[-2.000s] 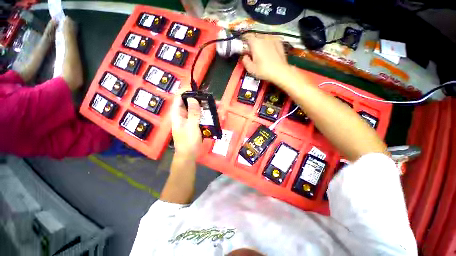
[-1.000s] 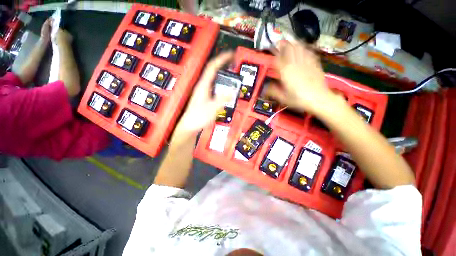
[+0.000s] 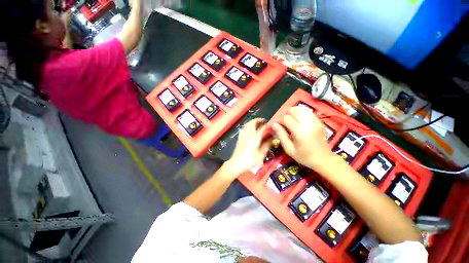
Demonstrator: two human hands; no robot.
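Note:
A red-orange device tray (image 3: 247,186) lies in front of me with several black handheld devices, one with a mostly black face and yellow print (image 3: 286,176). My left hand (image 3: 249,148) is at the tray's left end, fingers bent beside a partly hidden dark device (image 3: 273,149). My right hand (image 3: 304,134) meets it from the right, fingertips close to the same device. Fingers cover most of it, so I cannot tell which hand grips it. A thin white cable (image 3: 406,154) comes from the right over the tray; its end is unclear.
A second filled red-orange tray (image 3: 205,143) lies on the green bench at the left. A person in pink (image 3: 97,87) is beyond it. Behind my tray are a pale-ended cylinder (image 3: 323,87), a black mouse (image 3: 368,88), a bottle (image 3: 301,25) and a monitor (image 3: 380,25). Red layers stand at right.
The view has swung, showing the monitor and bottle. The black cable is off the device my left hand held. My hands have come together at the tray's left end.

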